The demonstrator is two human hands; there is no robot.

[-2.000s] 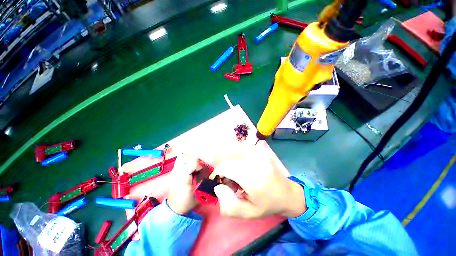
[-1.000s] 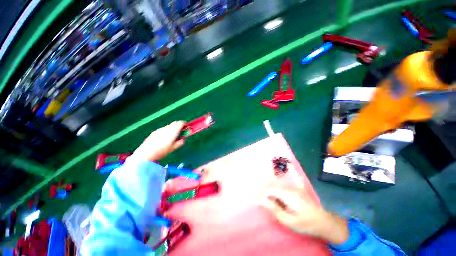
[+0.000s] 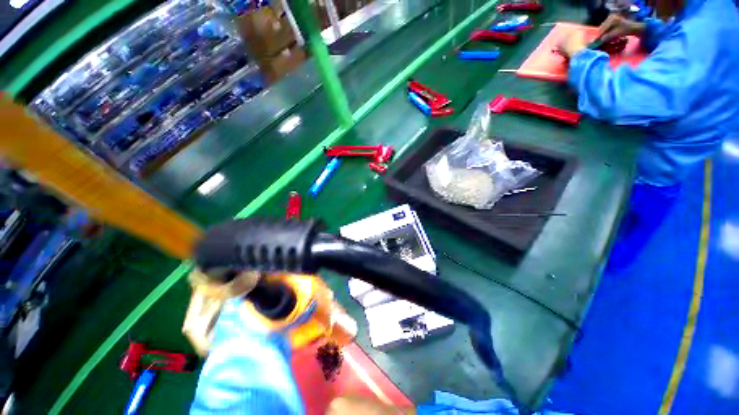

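Observation:
The yellow-orange electric screwdriver (image 3: 314, 312) hangs close to the camera, its black ribbed cable sleeve crossing the view. My left hand (image 3: 209, 312) is raised behind and left of it, blurred and partly covered; whether it holds anything cannot be seen. My right hand (image 3: 360, 406) is cut off by the bottom edge, so its fingers cannot be judged. A pile of small dark red parts (image 3: 329, 361) lies on the pink mat (image 3: 377, 377). The driver's tip is hidden.
The white screw feeder (image 3: 397, 320) stands right of the mat. Beyond it, a black tray (image 3: 519, 231) holds a clear bag of small pale parts (image 3: 466, 185). Red housings (image 3: 158, 359) and blue battery packs (image 3: 326, 176) lie along the green bench. Another worker's blue sleeve (image 3: 620, 93) is at upper right.
The view has swung right, bringing the tray, bag and other worker into sight. The driver now appears at left and centre. The red housing in my left hand is no longer visible.

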